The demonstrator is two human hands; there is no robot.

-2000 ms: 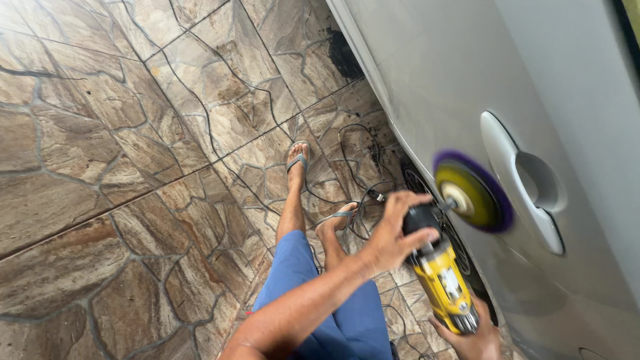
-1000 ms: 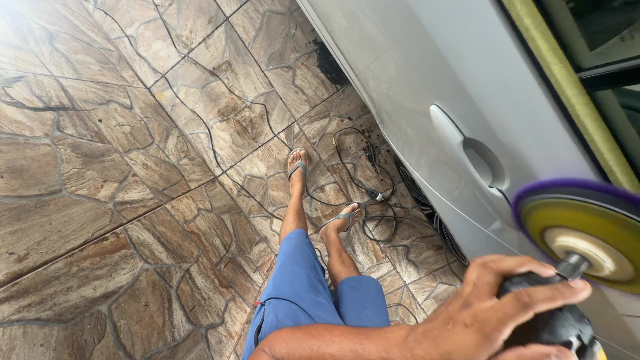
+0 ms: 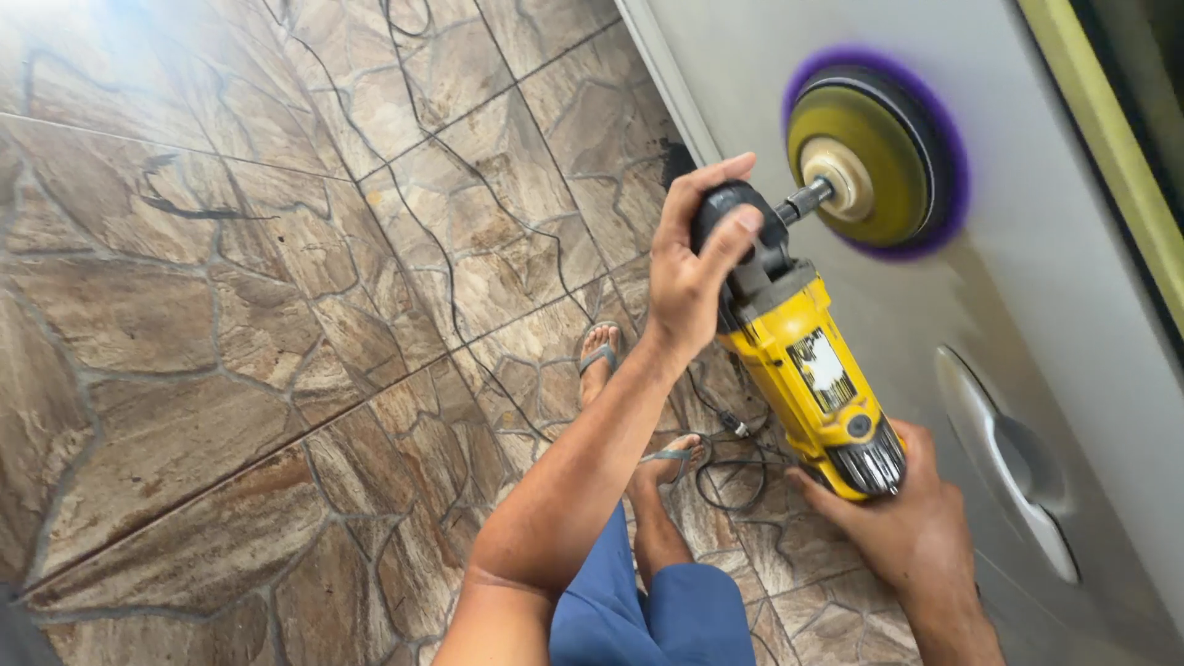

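Observation:
A yellow and black rotary polisher (image 3: 814, 370) is held in both my hands. My left hand (image 3: 698, 245) grips the black front end near the spindle. Around the rear of the yellow body, my right hand (image 3: 897, 518) is closed, its fingers partly hidden behind the tool. The polishing pad (image 3: 869, 157), with a yellow-green backing and a blurred purple rim, faces the silver car door (image 3: 925, 305), above the door handle (image 3: 1008, 462) in the view. Its working face is hidden, and it appears to be against the panel.
Yellow-green tape (image 3: 1119, 176) runs along the window edge. Black cable (image 3: 449, 268) winds across the stone-patterned tile floor (image 3: 148, 342). A coiled cable with a connector (image 3: 735, 425) lies near my sandalled feet (image 3: 680, 453), beside the car.
The polisher has moved along the door from the window side, where it was a second ago, to above the handle in the view. My right hand has come back into view.

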